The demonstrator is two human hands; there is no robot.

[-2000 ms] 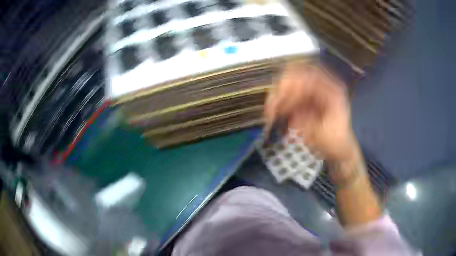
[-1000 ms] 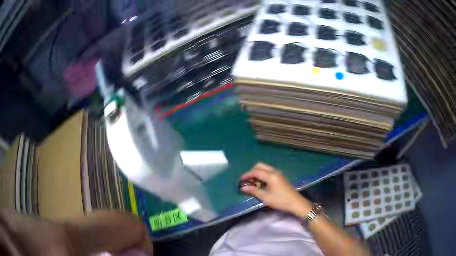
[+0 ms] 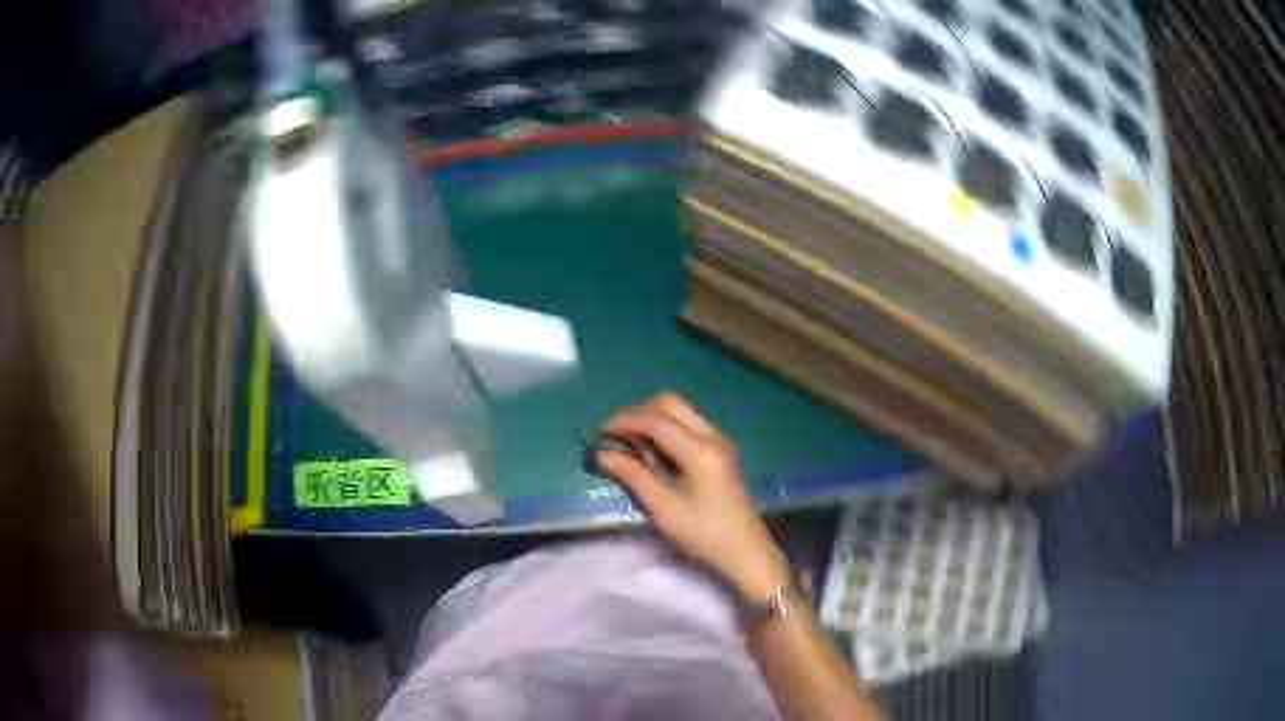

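Note:
My right hand (image 3: 684, 472) is above the front part of the green mat, fingers closed around a small dark speaker (image 3: 609, 458). A short thin dark lead shows at its tip. The white machine (image 3: 317, 261) stands to the left, apart from the hand, blurred. A large dark, blurred shape with a pinkish patch fills the lower left edge; it may be my left arm, but no left hand can be made out.
A foam speaker tray (image 3: 1134, 338) lies on stacked cardboard layers (image 3: 902, 338) at right. A white block (image 3: 514, 342) sits beside the machine. Cardboard (image 3: 106, 254) stands at left. Another speaker tray (image 3: 930, 585) is below the bench edge.
The view has shifted, and the machine and trays show at a new angle. My right hand still holds the speaker, now lower left in the picture. The large blurred brown shape has moved toward the left edge.

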